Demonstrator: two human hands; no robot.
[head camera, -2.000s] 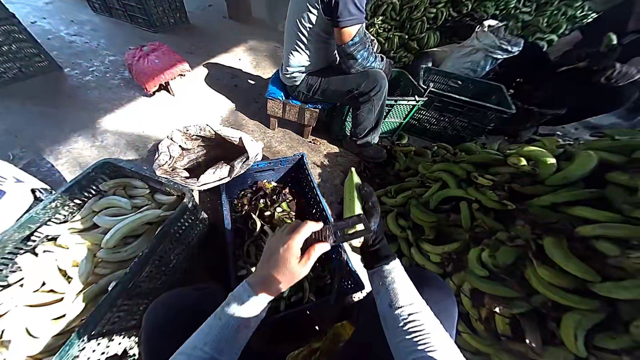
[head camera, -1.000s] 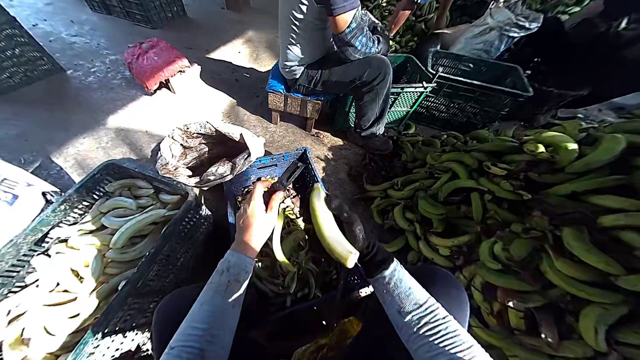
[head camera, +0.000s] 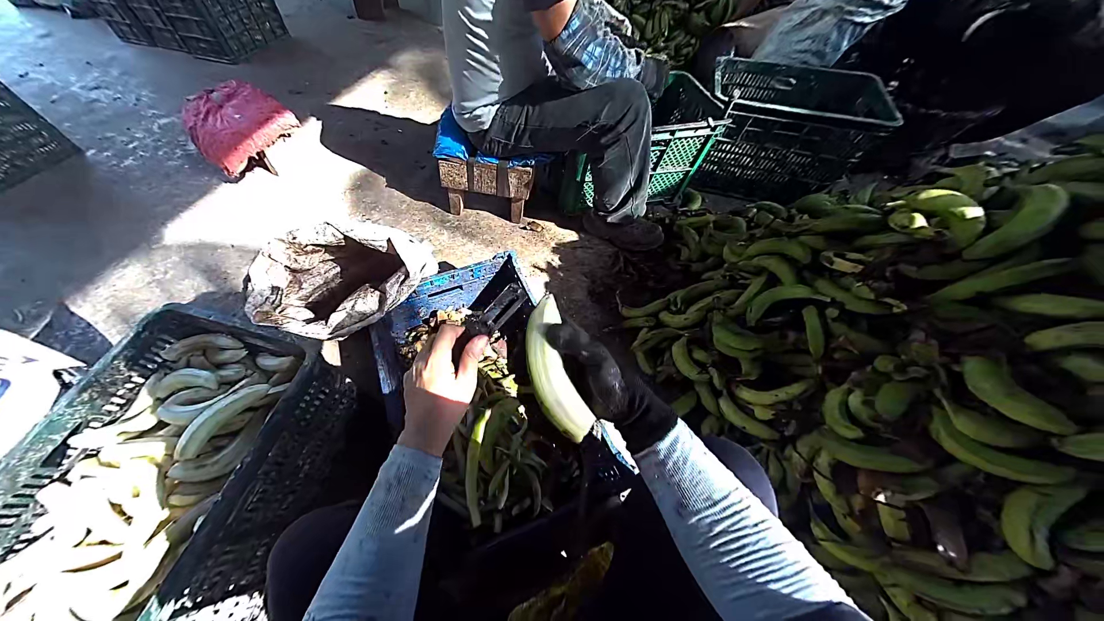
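My left hand (head camera: 442, 379), bare, grips the dark handle of a peeling tool (head camera: 500, 309), whose end points up and right. In my right hand (head camera: 604, 375), in a black glove, is a pale, largely peeled plantain (head camera: 552, 371), held upright and slightly tilted. Tool and plantain are close together; whether they touch I cannot tell. Both hands are over a blue plastic crate (head camera: 448, 289) holding green peel strips (head camera: 496, 457). To the left, a dark plastic crate (head camera: 315, 414) holds many peeled plantains (head camera: 216, 418). Unpeeled green plantains (head camera: 862, 345) form a large heap on the right.
An open, crumpled sack (head camera: 332, 280) stands behind the crates. Beyond it are a red-covered stool (head camera: 233, 125) and a person (head camera: 561, 112) seated on a wooden stool (head camera: 487, 177). Green crates (head camera: 690, 147) and a darker crate (head camera: 802, 121) stand behind the heap.
The plantain was green and upright two seconds ago; now its visible side is pale. My left hand has moved away from across it to its left side. A peel strip hanging below my left hand earlier is gone from there.
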